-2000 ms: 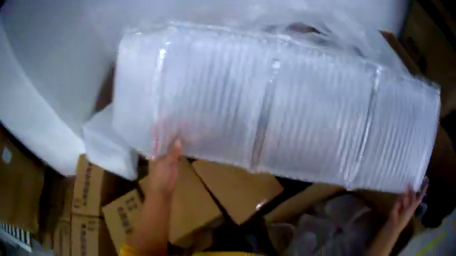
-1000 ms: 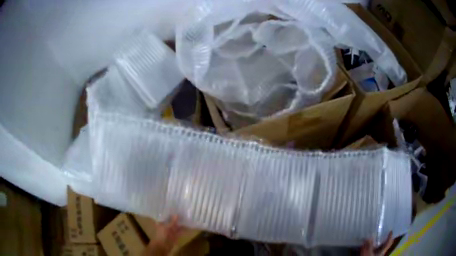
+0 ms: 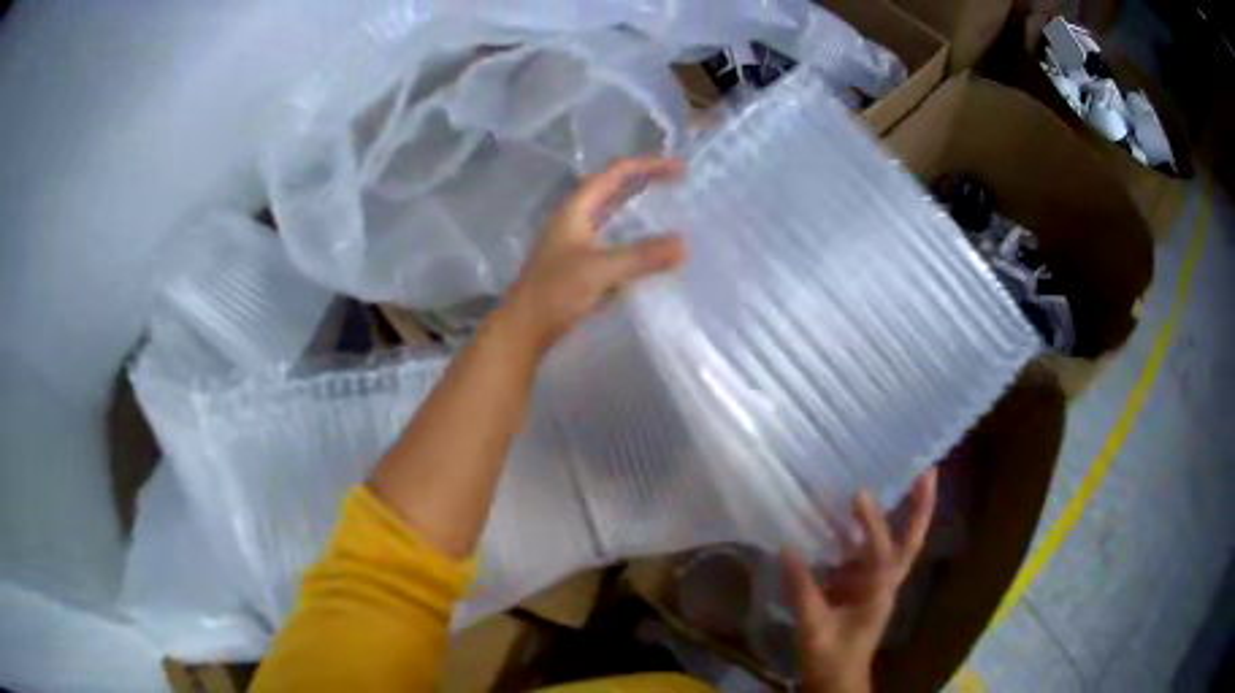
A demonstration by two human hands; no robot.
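Observation:
A clear-white ribbed air column bag (image 3: 840,284) lies across the view, its right part folded up and raised, its left part spread flat over cartons. My left hand (image 3: 596,251) is at the upper left edge of the raised part, thumb and fingers around that edge. My right hand (image 3: 860,575) is at the lower edge of the raised part, fingers spread and pointing up against it. Whether its fingers grip the sheet is hard to tell.
A crumpled clear plastic liner (image 3: 474,163) lies over a carton behind the sheet. Open brown cartons (image 3: 1070,176) with dark and white parts stand at the upper right. A yellow line (image 3: 1111,440) runs along the grey floor at right. White sheeting (image 3: 95,176) fills the left side.
The sheet's right part has been lifted and folded towards the left. My left hand has moved up and right to its upper edge. My right hand has moved left. The view has shifted right.

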